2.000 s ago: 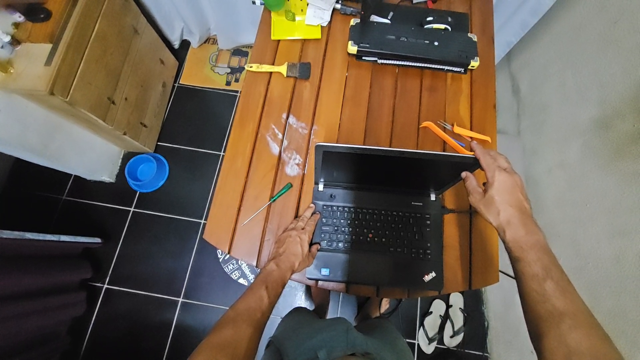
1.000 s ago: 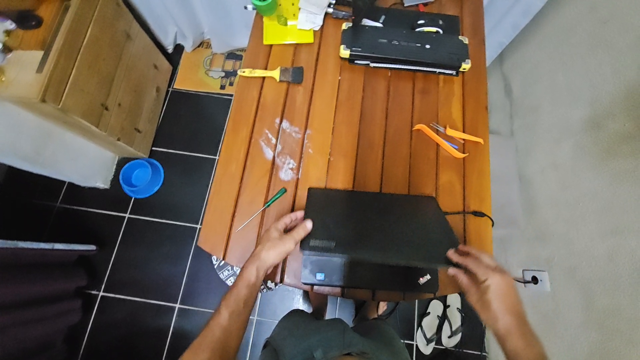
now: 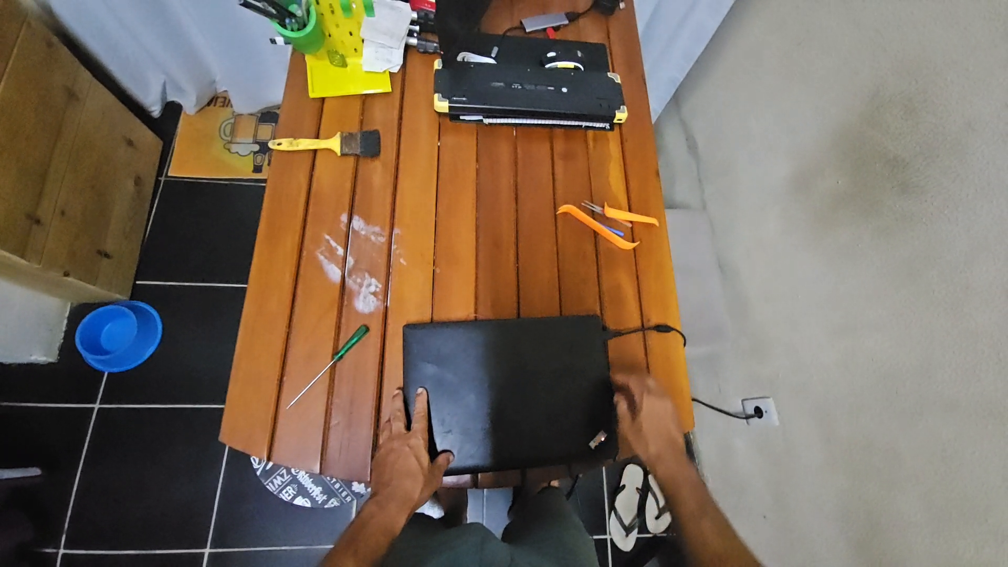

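A black laptop (image 3: pixel 508 394) lies closed at the near edge of the slatted wooden table (image 3: pixel 457 268), its lid facing up. My left hand (image 3: pixel 405 457) rests on its left edge, fingers spread, with some fingertips on the lid. At the laptop's right edge is my right hand (image 3: pixel 650 417), blurred, its fingers bent; whether it grips the edge cannot be told. A black power cable (image 3: pixel 642 329) runs from the back right corner. To the left lies a screwdriver (image 3: pixel 350 344) with a green handle. Orange pry tools (image 3: pixel 606 227) lie toward the table's right edge.
A yellow-handled paintbrush (image 3: pixel 327 144) lies at the back left, with whitish smears (image 3: pixel 358 264) nearer. At the back stand a black device with yellow corners (image 3: pixel 529 90) and a green pen cup (image 3: pixel 301 30). A wall socket (image 3: pixel 760 411) holds a plug. Blue basins (image 3: pixel 118 337) sit on the floor.
The laptop, open two seconds ago with its screen raised, had its lid tilted down one second ago and is now closed. My left hand has moved onto the laptop's left edge.
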